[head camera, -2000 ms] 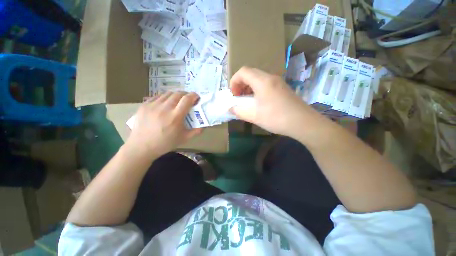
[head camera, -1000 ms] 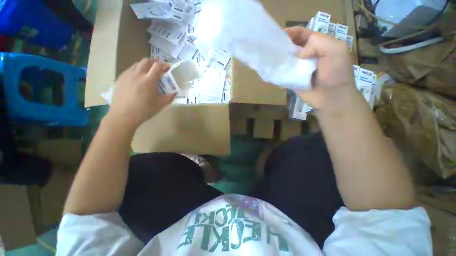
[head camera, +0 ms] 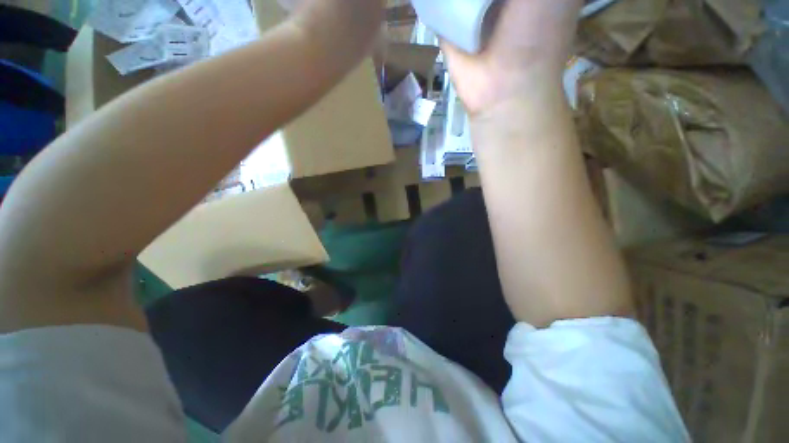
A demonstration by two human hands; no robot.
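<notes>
My left hand (head camera: 342, 26) is at the top edge, partly cut off. Its fingers and anything in them cannot be made out. My right hand (head camera: 519, 48) is at the top edge right of centre, its fingers cut off. It holds a smooth, curved whitish wrap or bag (head camera: 458, 17) against the thumb side. The open shipping carton (head camera: 342, 125) is partly hidden by my left forearm. White printed pieces (head camera: 164, 48) lie in it at the upper left. White retail boxes (head camera: 456, 130) stand beside the carton, partly behind my right hand.
Brown-wrapped parcels (head camera: 675, 130) lie at the right. A closed brown carton (head camera: 709, 320) is at the lower right. Slotted brown cardboard (head camera: 389, 195) lies beneath the white boxes. A blue object (head camera: 30, 117) is at the far left. Green floor (head camera: 368, 260) shows between the knees.
The view has swung to the right. Both hands have moved up to the top edge, and the left forearm now crosses over the carton. The white box piece in my left hand is out of sight.
</notes>
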